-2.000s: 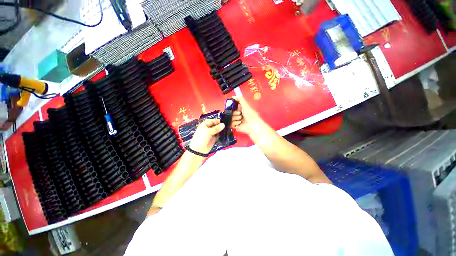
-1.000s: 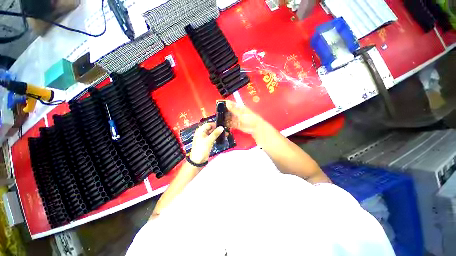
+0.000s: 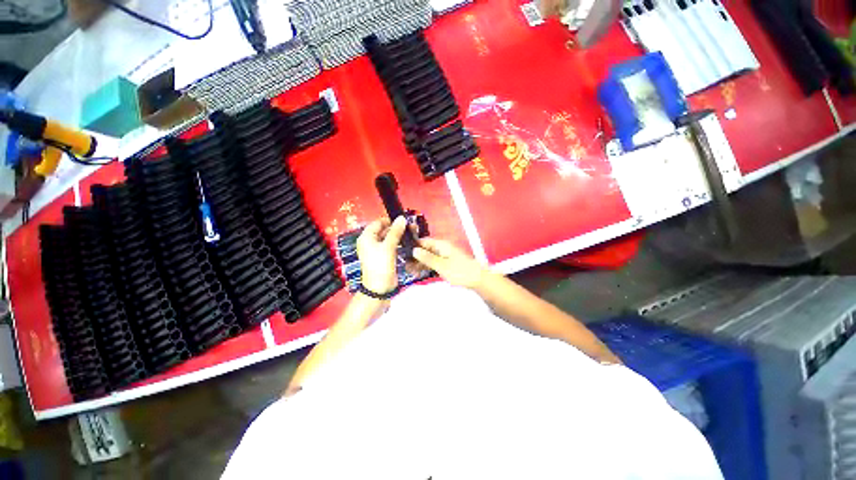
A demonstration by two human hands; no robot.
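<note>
A long black body stands out above my hands, its far end pointing away from me. My left hand grips it around its middle, with a dark band at the wrist. My right hand has its fingertips at the near end of the body. A dark flat pack with shiny silver lines lies on the red sheeting, partly hidden under my hands. Whether a thin insert is between my fingers cannot be seen.
A large group of black bodies fills the left, with a blue-handled screwdriver on it. A short row of bodies lies at upper centre. Clear film, a blue fixture and a white slotted panel are to the right.
The black body now points away from me and up-left, with its far end clear of my hands. My right hand has moved down from beside its upper part to its near end.
</note>
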